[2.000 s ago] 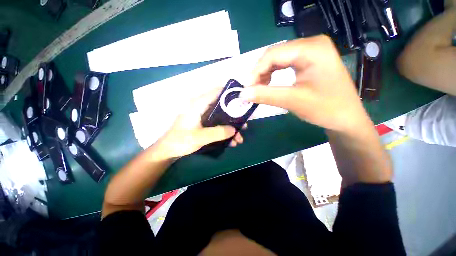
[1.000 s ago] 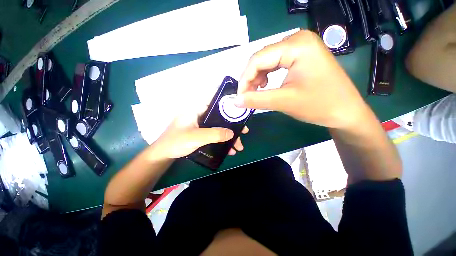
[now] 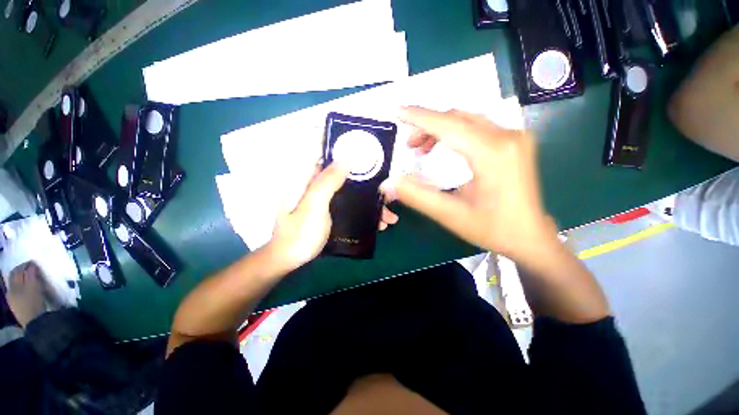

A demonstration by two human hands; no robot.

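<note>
My left hand (image 3: 306, 212) holds a glossy black box (image 3: 354, 212) nearly upright, with the thumb on its front beside the white disc (image 3: 358, 154) near the top end. Small pale print shows near the box's lower end. My right hand (image 3: 478, 182) is just right of the box, slightly blurred, with thumb and forefinger apart; the thumb tip is close to the box's right edge. I cannot tell whether a small sticker is on its fingers. White sticker sheets (image 3: 267, 150) lie under and behind both hands.
A second white stack (image 3: 275, 53) lies farther back. Loose black boxes (image 3: 150, 166) lie criss-crossed at left; more boxes (image 3: 551, 49) lie at upper right. A person's hand (image 3: 26, 292) rests near white pieces at far left. Another person's arm (image 3: 713, 89) is at right.
The box has turned more upright and its disc now shows uncovered. My right hand has come off the disc to the right and its fingers have spread. Another person's hand has appeared at far left.
</note>
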